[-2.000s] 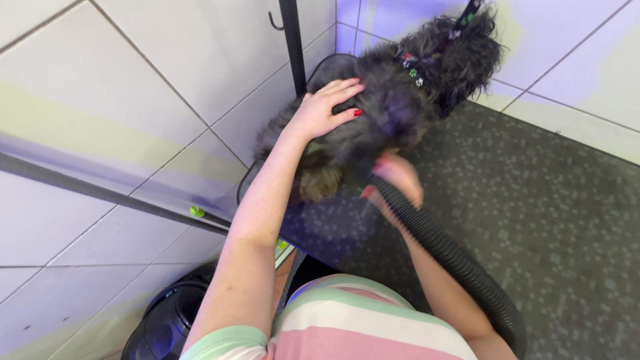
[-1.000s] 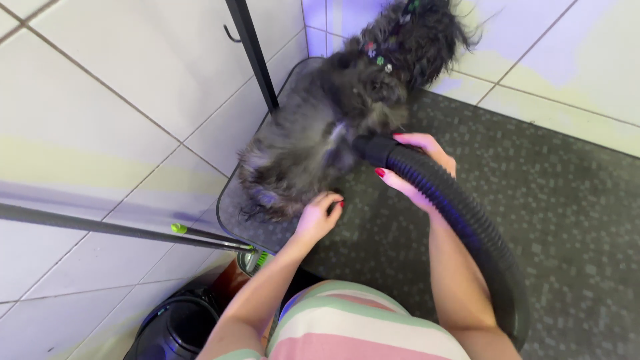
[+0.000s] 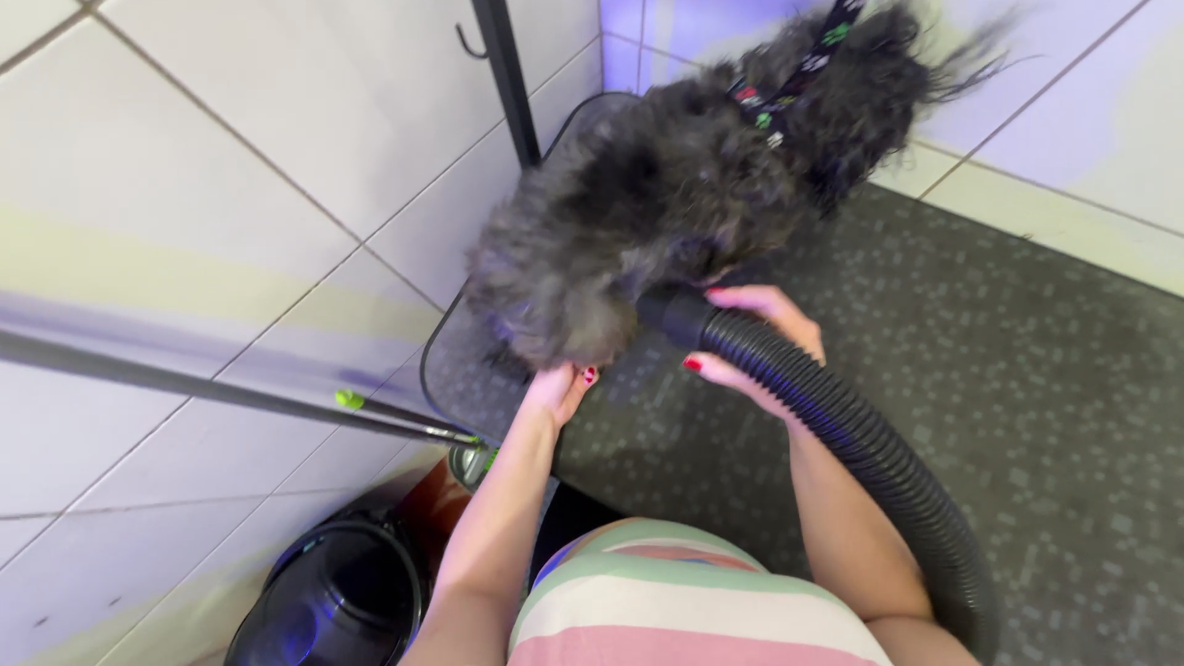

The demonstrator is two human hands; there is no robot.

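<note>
A dark, shaggy dog [image 3: 638, 203] stands on the grooming table by the tiled wall, with a paw-print collar and strap [image 3: 782, 97] around its neck. My right hand [image 3: 763, 347] grips the front of a black corrugated dryer hose [image 3: 832, 412], whose nozzle [image 3: 673, 316] points at the dog's side and rear; the fur there is blown about. My left hand [image 3: 558, 393] is at the lower edge of the dog's rear, its fingertips partly hidden under the fur, so I cannot tell whether it holds a leg.
A black upright post [image 3: 507, 83] with a hook [image 3: 470, 44] rises beside the dog. The speckled table mat [image 3: 1045, 398] stretches right to the wall. A dark rail [image 3: 194, 379] and green-tipped poles [image 3: 407, 416] run along the left wall. Below stands a black bin-like container [image 3: 338, 592].
My left hand has moved from the dog's back to beneath its rear. The right hand, blurred beside the hose at first, now grips it, with the nozzle by the dog's side.
</note>
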